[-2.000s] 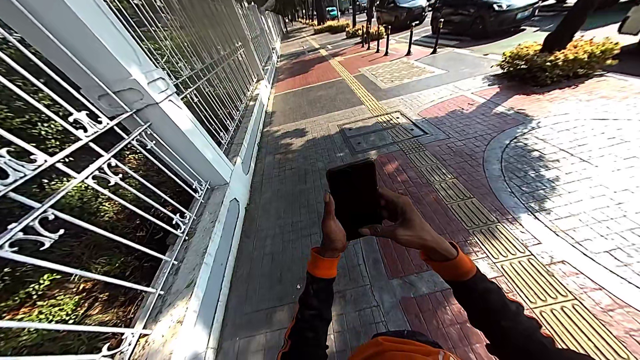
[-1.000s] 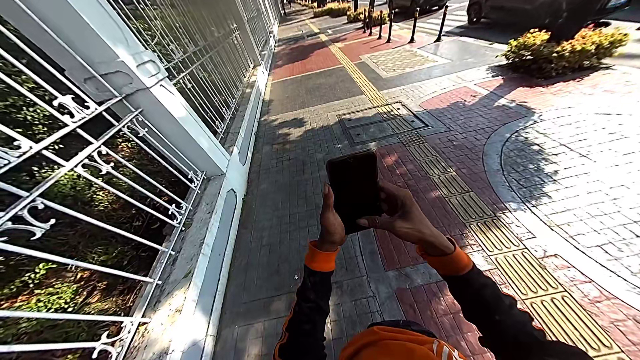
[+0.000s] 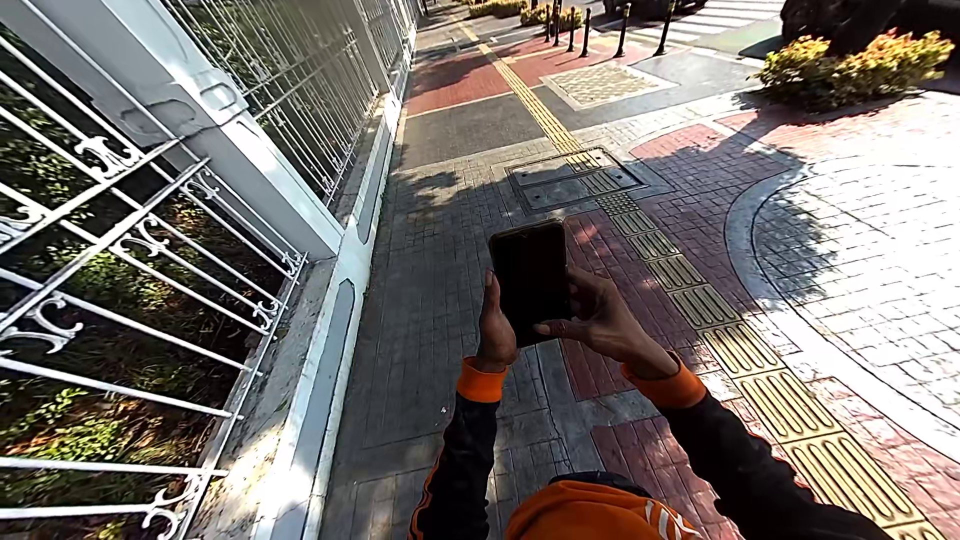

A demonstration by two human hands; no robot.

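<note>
A dark smartphone [image 3: 529, 281] is held upright in both hands over the paved walkway, its screen black as seen from here. My left hand [image 3: 496, 327] grips its left edge, thumb along the side. My right hand [image 3: 609, 321] holds the right edge from behind, with the thumb resting over the lower right corner of the screen. Orange cuffs and black sleeves cover both wrists and arms. An orange garment shows at the bottom edge of the head view. Most fingers behind the phone are hidden.
A white metal fence [image 3: 142, 232] on a low wall lines the left. Yellow tactile paving [image 3: 739, 349] runs along the brick sidewalk past a metal-framed utility cover [image 3: 574, 180]. Several black bollards [image 3: 622, 31], a leafy shrub [image 3: 847, 71] and a white-striped crossing [image 3: 720, 19] lie ahead.
The right thumb, lower beside the phone at first, now lies over the screen's lower corner. Both hands keep hold of the phone. The view has tilted slightly downward.
</note>
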